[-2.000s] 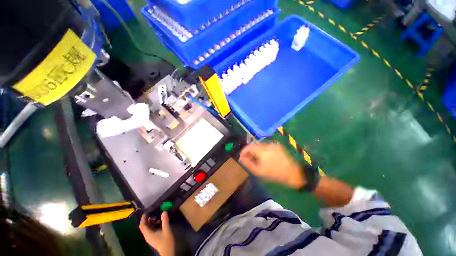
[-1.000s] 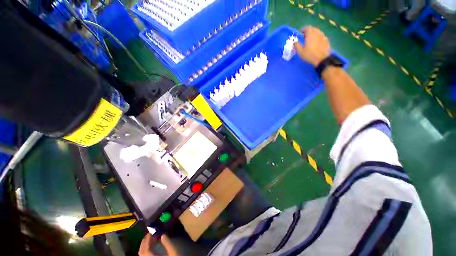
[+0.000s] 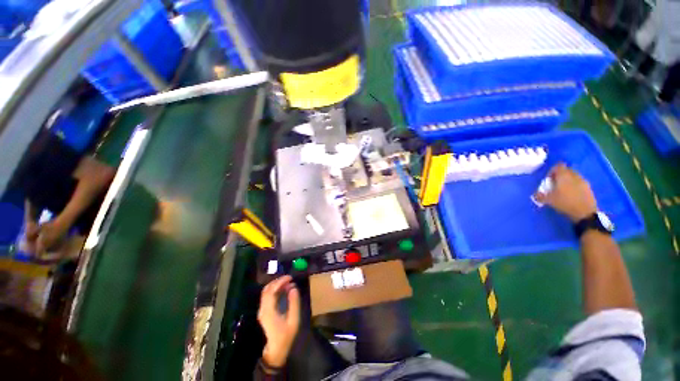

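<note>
My right hand is in the large blue tray, its fingers closed on a small white part. A row of white parts stands along the tray's back side. My left hand is at the front left of the machine, fingers apart, below the left green button; nothing shows in it. A few white parts lie on the cardboard flap. The white wrapped mass sits under the machine head.
Yellow-black guard posts stand at both sides of the machine bed. A small white stick lies on the bed. A green conveyor runs at left, with another person's hands beyond. Stacked blue trays stand behind the large tray.
My view has swung left. My right hand went from beside the machine into the blue tray and now holds a white part there. My left hand stays near the left button.
</note>
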